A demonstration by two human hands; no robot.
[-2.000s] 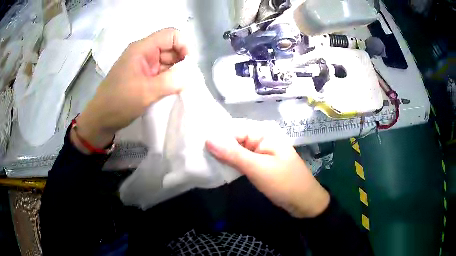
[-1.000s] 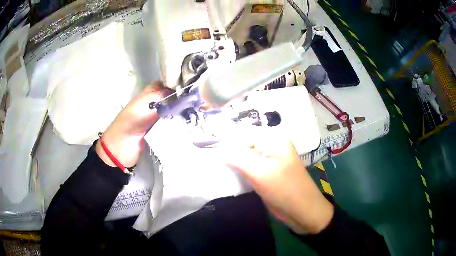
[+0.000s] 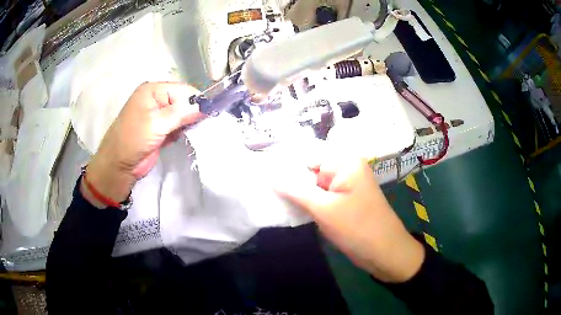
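Note:
A white fabric piece [image 3: 209, 209] lies over the near left part of the machine bed and hangs past the table's front edge. My left hand [image 3: 144, 126] pinches its upper left part, close beside the presser foot area [image 3: 243, 114]. My right hand [image 3: 354, 212] holds the fabric's right side in front of the bed; glare washes out its fingertips. The sewing machine [image 3: 215, 31] stands behind, with a pale cover bar [image 3: 307, 55] above the sewing area. The fabric's edge at the needle is hidden by glare.
A stack of white panels [image 3: 117, 74] lies left of the machine, with small cut parts [image 3: 37, 166] farther left. A dark spring [image 3: 348, 68], grey knob [image 3: 398, 63], black phone [image 3: 424, 49] and red-handled tool [image 3: 421, 104] are at the right.
The fabric has gone from being held folded before the table to lying at the needle area. The pale bar now sits over the bed. Since one second ago, my left hand has shifted slightly left and up.

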